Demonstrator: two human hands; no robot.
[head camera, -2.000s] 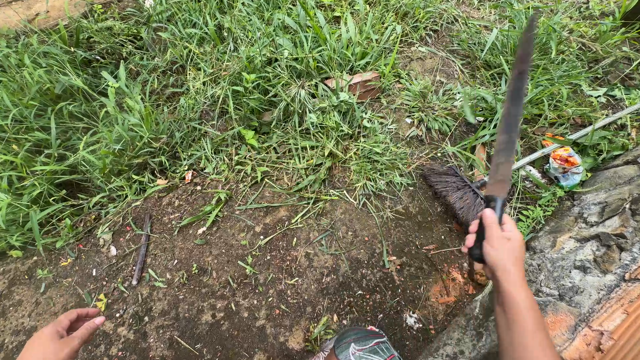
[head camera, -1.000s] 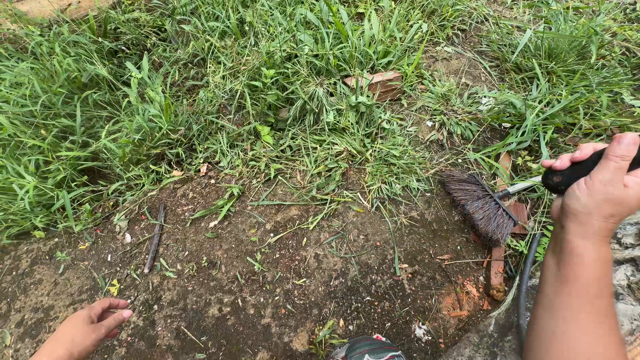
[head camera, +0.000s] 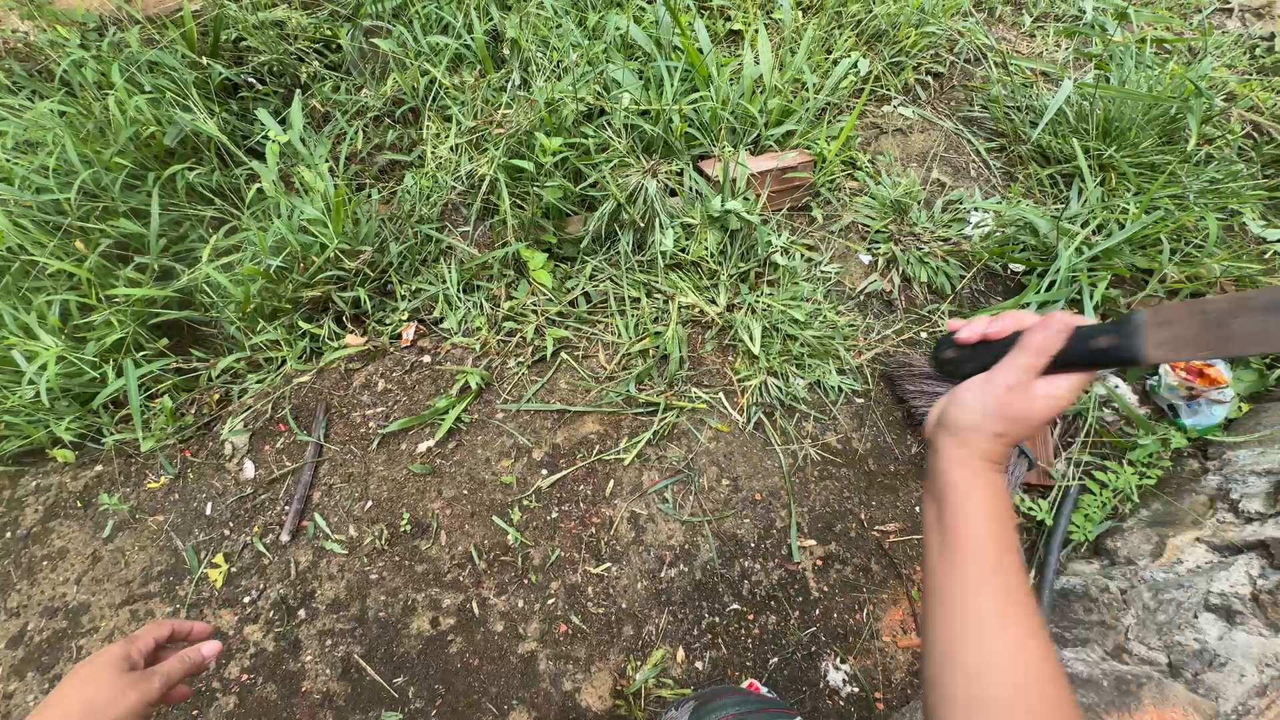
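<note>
My right hand (head camera: 1005, 385) grips the black handle of a machete (head camera: 1210, 328), whose dark blade points right and runs out of view. Behind that hand lies a broom head with dark bristles (head camera: 915, 387), partly hidden by my hand and forearm. At the lower left, my left hand (head camera: 150, 670) is held over bare soil with loosely curled fingers and nothing in it. A dark stick (head camera: 305, 472) lies on the soil above it. Green grass (head camera: 620, 230) covers the upper ground, with loose cut blades along the soil's edge.
A broken reddish brick (head camera: 775, 178) sits in the grass. A rough rock (head camera: 1190, 570) borders the right side, with a crumpled plastic wrapper (head camera: 1195, 392) and a black hose (head camera: 1058, 550) beside it. Patterned clothing (head camera: 730, 703) shows at the bottom edge.
My right hand has swung the machete: two seconds ago its blade pointed upward, and now it points right. From one second ago, that hand has moved left. My left hand stays low and empty.
</note>
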